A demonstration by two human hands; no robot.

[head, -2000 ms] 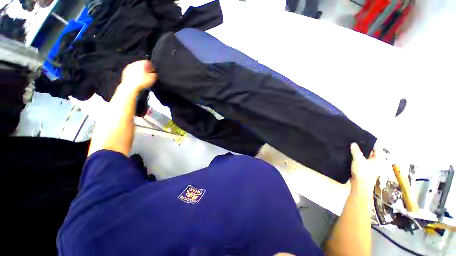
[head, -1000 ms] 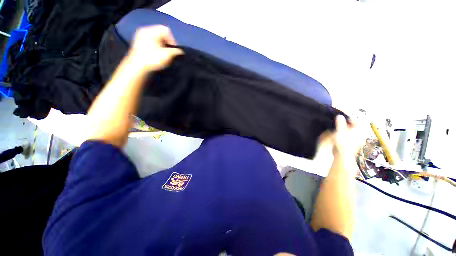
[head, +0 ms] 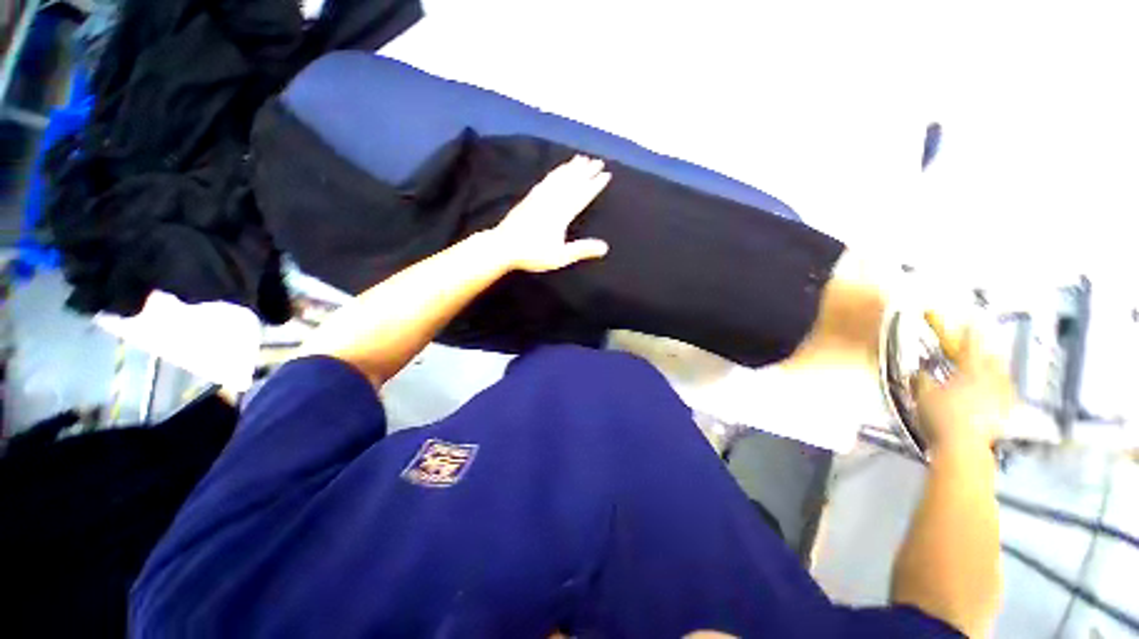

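The black trousers [head: 700, 262] lie along the near side of the navy padded board [head: 375, 106], with a fold in the cloth near the middle-left. My left hand [head: 552, 222] rests flat on the black cloth, fingers apart, holding nothing. My right hand [head: 959, 393] is at the right end of the board, closed around the yellowish handle of the steam iron [head: 904, 375]. The hand and iron are blurred. The iron is beside the cloth's right end, not on it.
A crumpled black garment pile [head: 162, 162] lies at the upper left, with blue material [head: 69, 112] beside it. Another dark heap [head: 100, 524] is at the lower left. A small dark piece [head: 932, 144] lies on the white table [head: 749, 75]. Dark cables [head: 1062, 512] run at the right.
My right hand has let go of the cloth's right end and moved right onto the iron. My left hand has released its pinch and moved right, spreading on the cloth.
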